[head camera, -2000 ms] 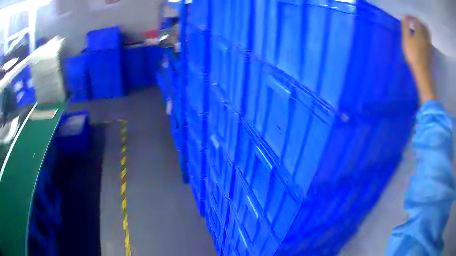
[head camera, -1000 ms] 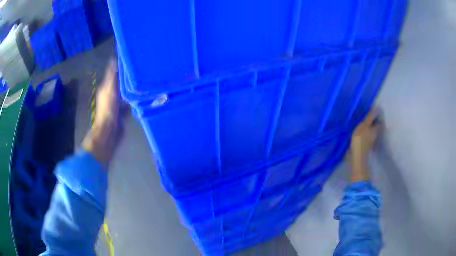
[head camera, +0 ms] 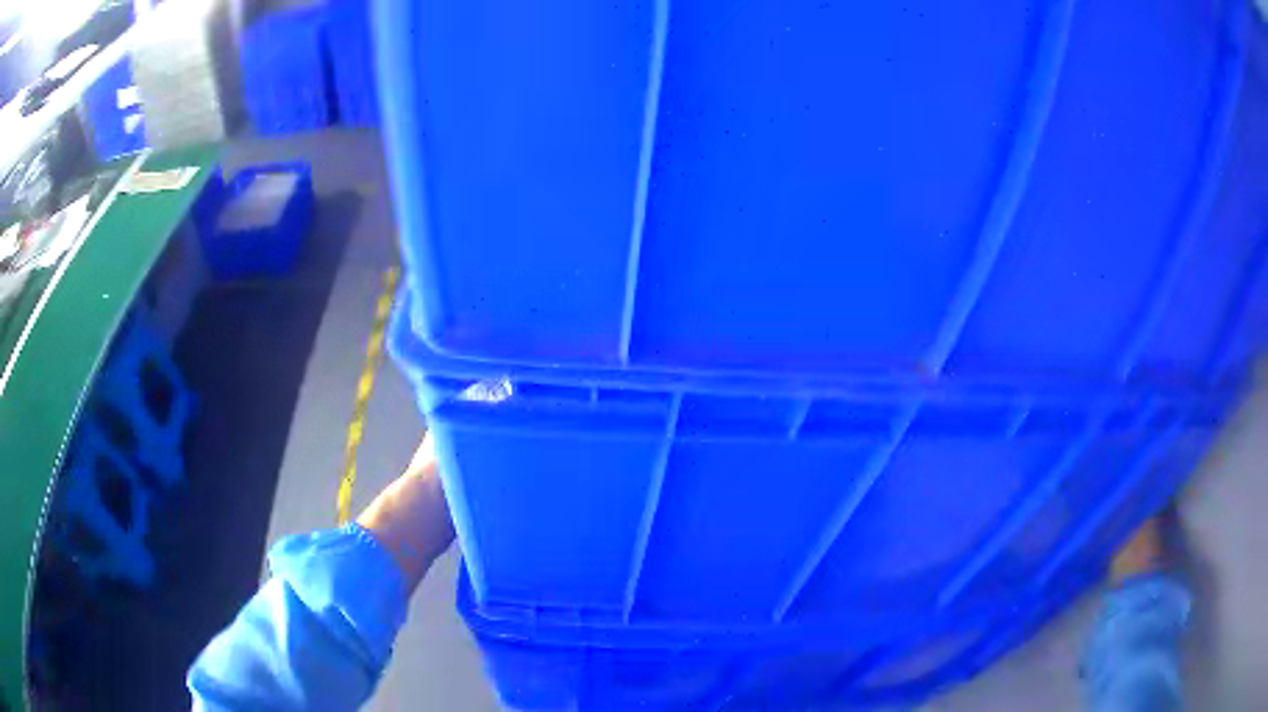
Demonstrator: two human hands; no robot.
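A tall stack of blue plastic totes (head camera: 779,181) fills the middle and right of the view, very close. My left hand (head camera: 423,504) is at the left side of a tote below the upper rim; its fingers are hidden behind the tote. My right hand (head camera: 1147,549) is at the right side of the stack, lower down, small and blurred, with its fingers mostly hidden. Whether either hand grips a tote cannot be seen.
A green-topped bench (head camera: 70,376) curves along the left, with blue stools (head camera: 118,459) under it. A blue tote with pale contents (head camera: 259,223) stands on the floor beyond. A yellow floor line (head camera: 364,403) runs between bench and stack. More blue totes (head camera: 285,70) stand behind.
The stack now fills more of the view. My left hand has gone from beside the stack to partly behind the tote's side. My right hand appears lower and further right, more hidden.
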